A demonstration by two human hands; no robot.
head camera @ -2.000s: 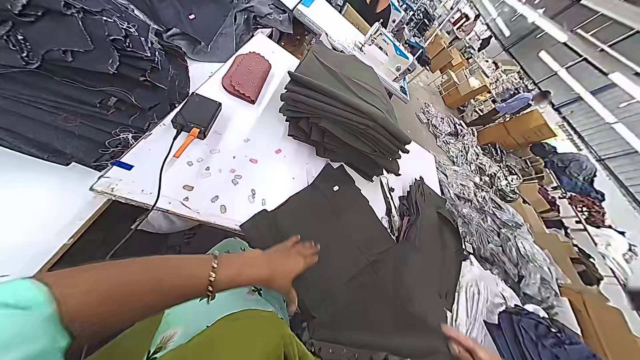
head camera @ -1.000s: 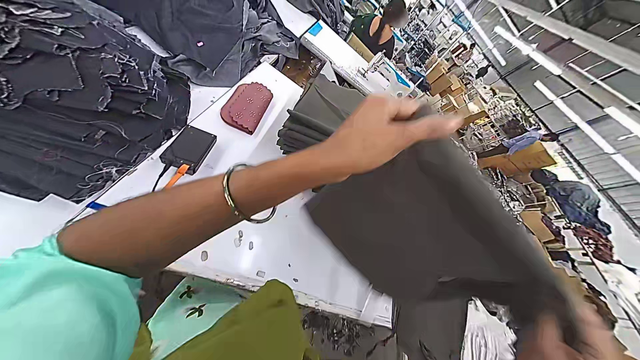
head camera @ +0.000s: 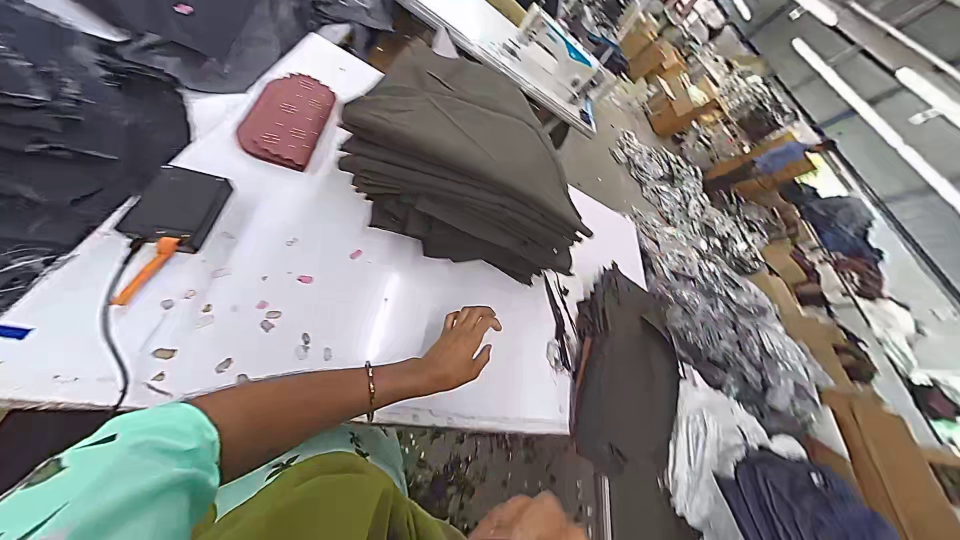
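Note:
My left hand [head camera: 459,349], a bangle on its wrist, is over the white tabletop [head camera: 390,300] near its front edge, fingers apart and holding nothing. Beyond it lies a stack of dark grey-green fabric pieces [head camera: 465,150]. To its right, more dark fabric pieces [head camera: 630,375] hang over the table's right side. My right hand [head camera: 529,517] is blurred at the bottom edge of the view, below the table edge; whether it holds anything does not show.
A maroon scalloped case [head camera: 289,120] and a black box [head camera: 176,206] with a cable and an orange piece lie on the table. Dark cloth [head camera: 75,142] heaps at left. A sewing machine [head camera: 559,56] stands beyond. White cloth [head camera: 709,442] and navy cloth [head camera: 802,495] lie at right.
The dark fabric piece that both hands held up a second ago is out of my left hand. That hand has come down to the tabletop, and my right hand has moved left along the bottom.

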